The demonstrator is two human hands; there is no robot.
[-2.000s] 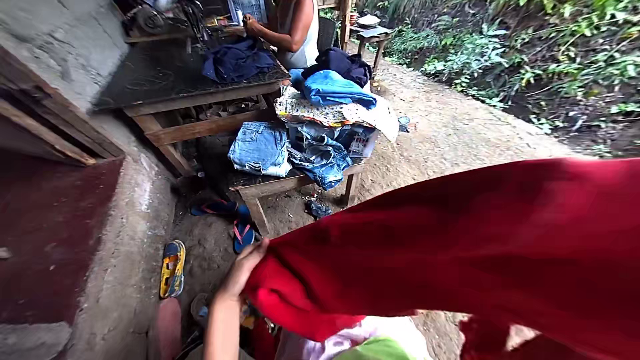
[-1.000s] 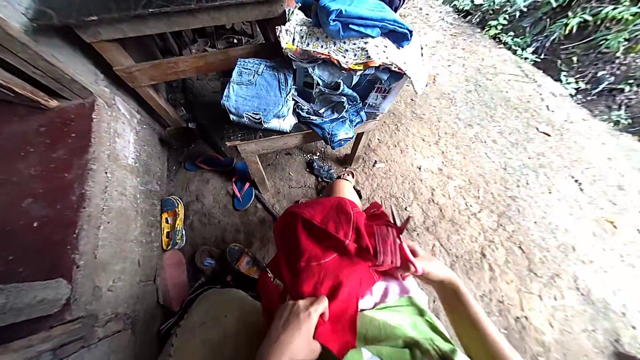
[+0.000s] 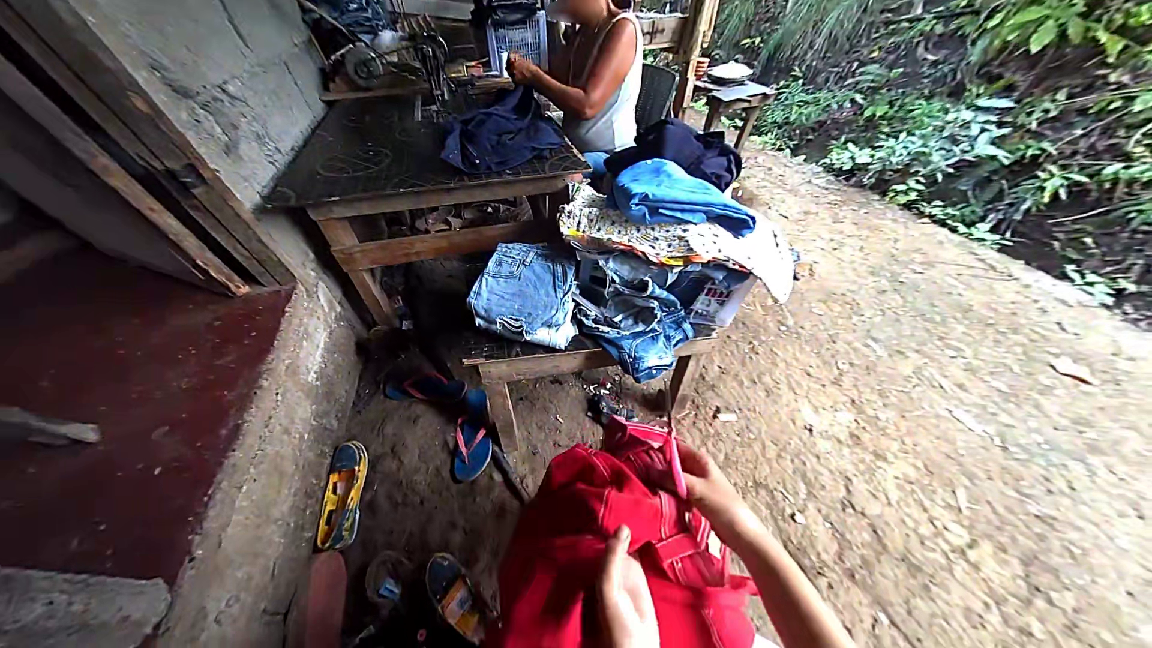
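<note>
A red garment (image 3: 585,531) with stitched seams lies bunched over the lap. My left hand (image 3: 627,589) rests against its front, fingers extended; whether it grips the cloth is unclear. At the garment's upper right edge, my right hand (image 3: 711,490) holds small scissors (image 3: 675,463) by their pinkish-red handles, with a thin dark blade pointing up and away. The blade tips are hard to make out against the bench. Part of the garment's waistband or edge is bunched beside the scissors.
Folded jeans (image 3: 524,292), denim shorts (image 3: 639,324) and piled clothes (image 3: 679,198) lie on a low wooden bench (image 3: 540,364). Behind, a person (image 3: 598,81) handles dark cloth (image 3: 499,130) at a black-topped table (image 3: 360,162). Sandals (image 3: 472,447) and a yellow-blue shoe (image 3: 342,495) lie on the ground.
Two seconds ago the red garment was stretched out to the right; it was then gathered on the lap. The scissors, pointing up in my right hand a second ago, remain held. The view has shifted.
</note>
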